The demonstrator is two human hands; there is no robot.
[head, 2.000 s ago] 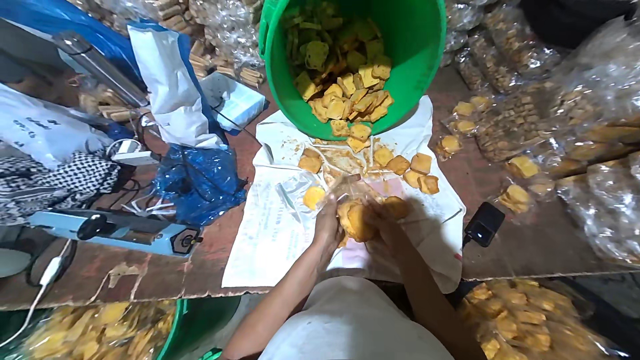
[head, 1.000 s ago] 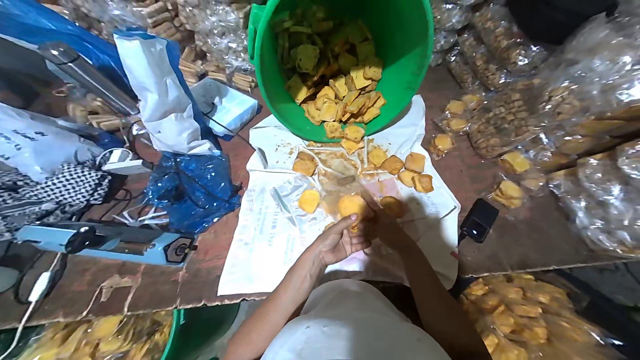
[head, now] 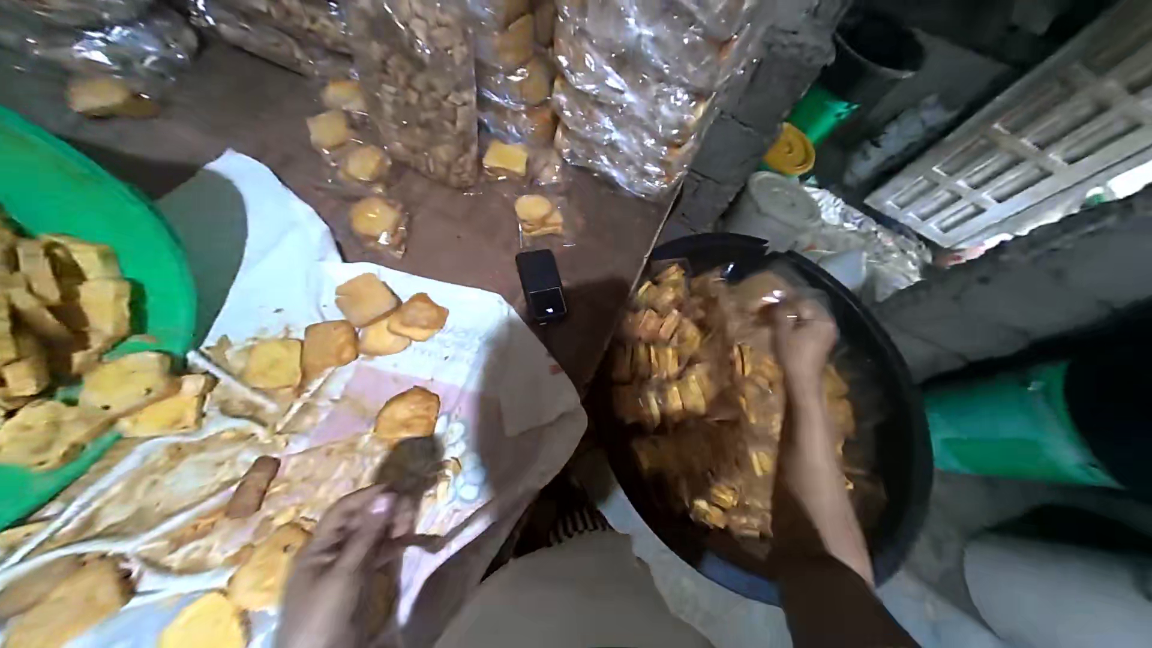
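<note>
Blurred by motion, my right hand (head: 804, 328) is over a large black tub (head: 909, 432) at the right, at a clear plastic bag (head: 765, 292); its grip is not clear. Many bagged square biscuits (head: 679, 396) fill the tub. My left hand (head: 346, 544) is low over the white cloth sack (head: 531, 387), beside a dark, blurred piece (head: 409, 463); whether it holds this cannot be told. Loose golden biscuits (head: 364, 300) lie on the sack, one (head: 408, 414) just above the left hand. At the left edge, a green bucket (head: 171, 261) lies tipped with more biscuits inside.
A black phone-like device (head: 542, 285) lies on the brown table (head: 450, 225) near its right edge. Filled plastic bags (head: 630, 90) stand along the back, with small biscuit packets (head: 540, 216) before them. A concrete wall (head: 747, 99) and a green container (head: 1017, 427) are beyond the tub.
The view has swung to the right. My hands, together at the biscuits over the sack before, are now apart, the right one out over the black tub.
</note>
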